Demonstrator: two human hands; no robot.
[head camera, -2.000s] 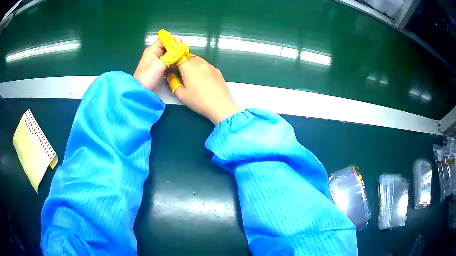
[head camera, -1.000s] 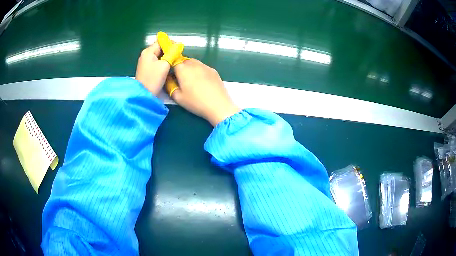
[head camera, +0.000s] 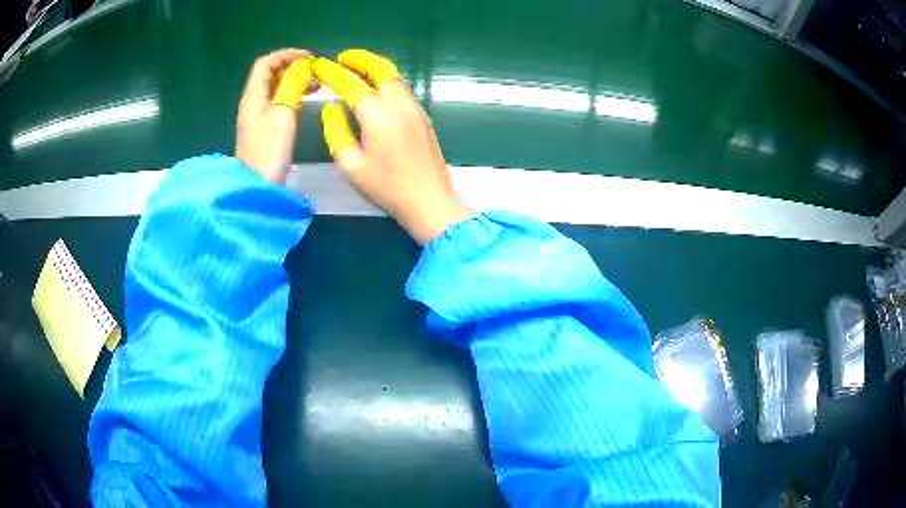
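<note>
My left hand (head camera: 266, 114) and my right hand (head camera: 392, 149) are raised over the green belt, just beyond the pale rail, with their fingertips meeting or nearly meeting. My left hand has a yellow finger cot (head camera: 294, 83) on one finger, its other fingers curled behind. My right hand has yellow cots on several fingers, one (head camera: 339, 129) standing apart from the others. My right hand shows no object and its fingers are spread. Whether my left fingertips pinch anything small is hidden.
The pale rail (head camera: 596, 210) divides the belt (head camera: 556, 149) from the dark green bench (head camera: 382, 347). A yellow spiral-edged notepad (head camera: 72, 322) lies at left. Clear bagged parts (head camera: 700, 377) lie in a row at right, with more packets (head camera: 788, 385) beside them.
My hands were folded together with the cots bunched. Now they have opened out, my left hand has shifted left and slightly up, and the separate cots show on the fingers.
</note>
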